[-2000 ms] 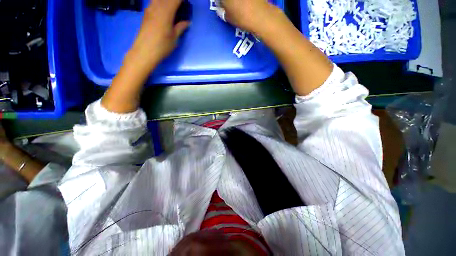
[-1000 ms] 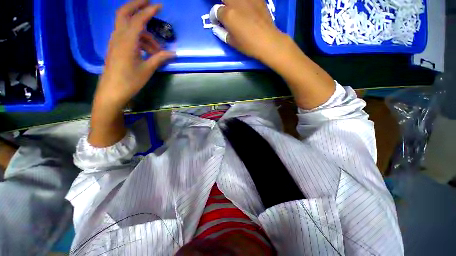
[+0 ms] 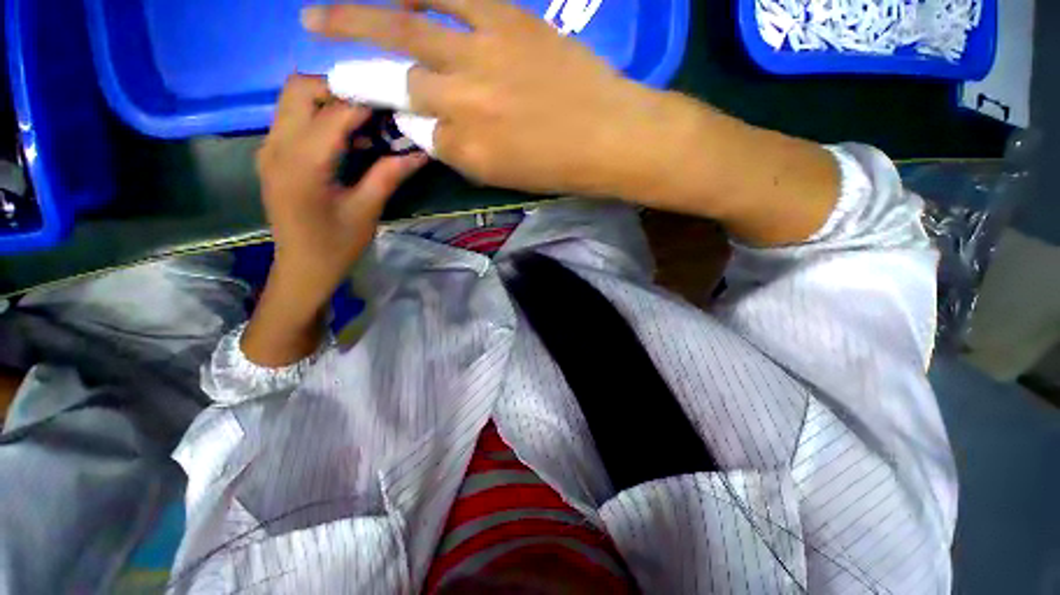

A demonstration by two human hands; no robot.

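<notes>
My left hand [image 3: 312, 186] holds a small black housing [image 3: 370, 142] between thumb and fingers at the near edge of the large blue tray [image 3: 174, 121]. My right hand [image 3: 511, 110] reaches across from the right, with white finger cots [image 3: 372, 85] on its fingers, and its fingertips meet the housing. A small pale patch shows at the housing beside the cots. Whether my right fingers hold a white insert is hidden. A few white parts [image 3: 573, 14] lie in the tray, beyond my right hand.
A smaller blue bin [image 3: 866, 64] heaped with white pieces is at the upper right. A deeper blue bin [image 3: 44, 174] is at the left edge. A dark green bench top [image 3: 697, 134] lies around them. Clear plastic [image 3: 959, 250] hangs at right. Another person's grey sleeve [image 3: 70, 465] shows at lower left.
My right hand has moved left to my left hand. My left hand has closed around the black housing, which was in open fingers. The trays sit higher in the view.
</notes>
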